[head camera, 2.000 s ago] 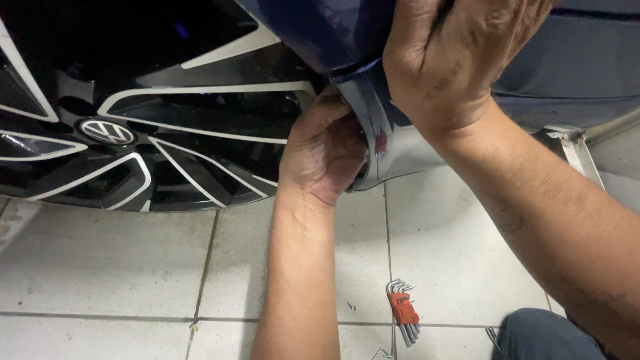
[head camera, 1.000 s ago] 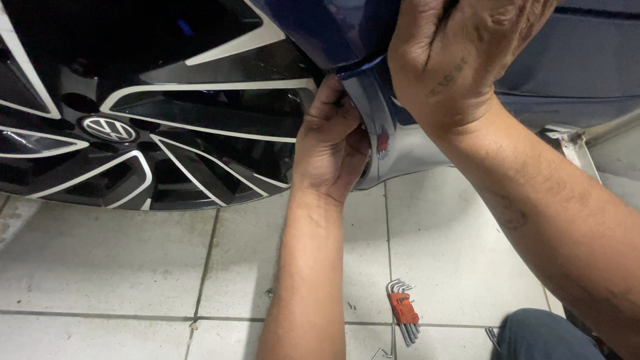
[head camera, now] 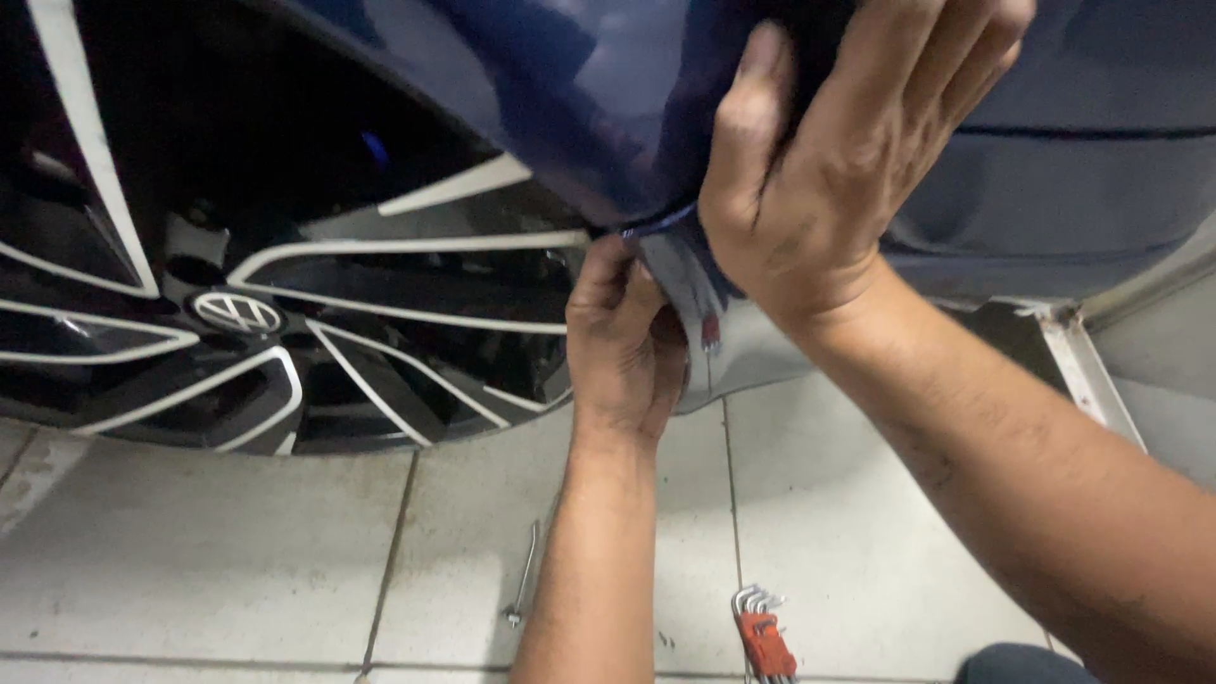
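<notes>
My left hand (head camera: 622, 332) reaches up beside the wheel to the lower edge of a blue car body panel (head camera: 589, 114). Its fingers curl behind the edge of a grey lower trim piece (head camera: 698, 294), and what they touch there is hidden. Against the blue bodywork, to the right of that joint, rests my right hand (head camera: 826, 180), palm side to the panel, thumb raised and apart from the fingers. A small red mark or part (head camera: 711, 332) shows on the grey trim between the hands.
The alloy wheel with a Volkswagen centre cap (head camera: 237, 312) fills the left. On the tiled floor (head camera: 237, 541) lie an orange holder of hex keys (head camera: 765, 646) and a thin metal rod-like tool (head camera: 524, 575). A metal frame edge (head camera: 1088, 370) stands at right.
The thumb of my right hand now shows apart from its fingers. My left hand stays at the panel's lower edge. The thin metal tool on the floor has come into view.
</notes>
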